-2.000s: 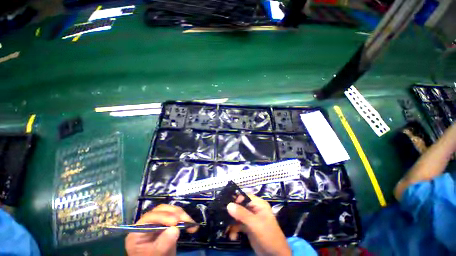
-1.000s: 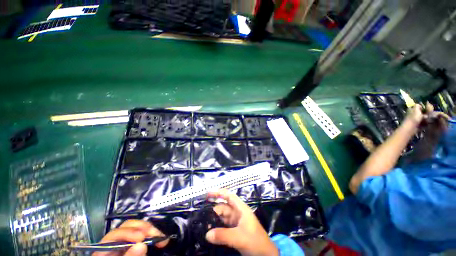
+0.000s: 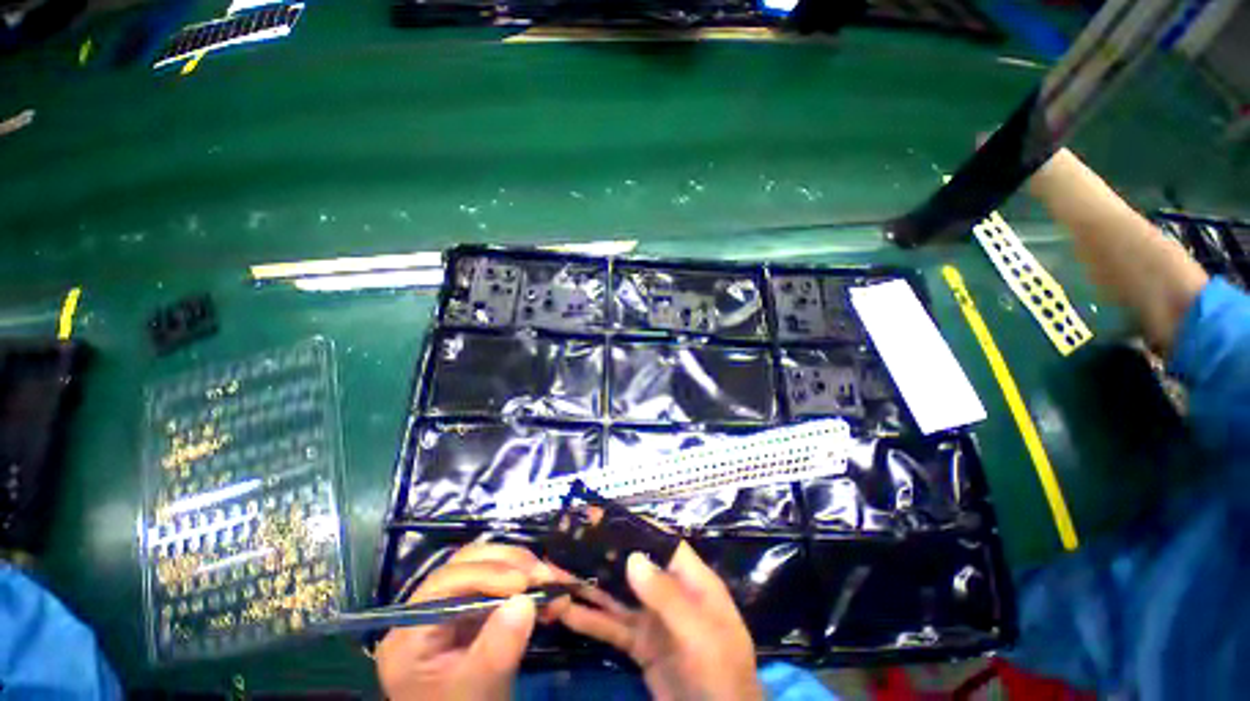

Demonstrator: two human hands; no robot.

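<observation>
My right hand holds a black plastic housing above the near part of the black compartment tray. My left hand grips silver tweezers, their tip at the housing's lower left edge. Whether the tip holds a piece cannot be told. A white sticker strip with rows of small dark dots lies slantwise across the tray, just beyond the housing. More black housings lie in the tray's far cells and one in a cell at the right.
A clear blister tray with small gold pieces is at the left, a loose black part beyond it. A white sheet lies on the tray's right edge. Yellow tape, a perforated strip, a dark post and a neighbour's arm are at the right.
The view has swung back left since one second ago. The housing now shows its flat face between my hands, the tweezers tip against it. The neighbour's arm now reaches forward past the perforated strip.
</observation>
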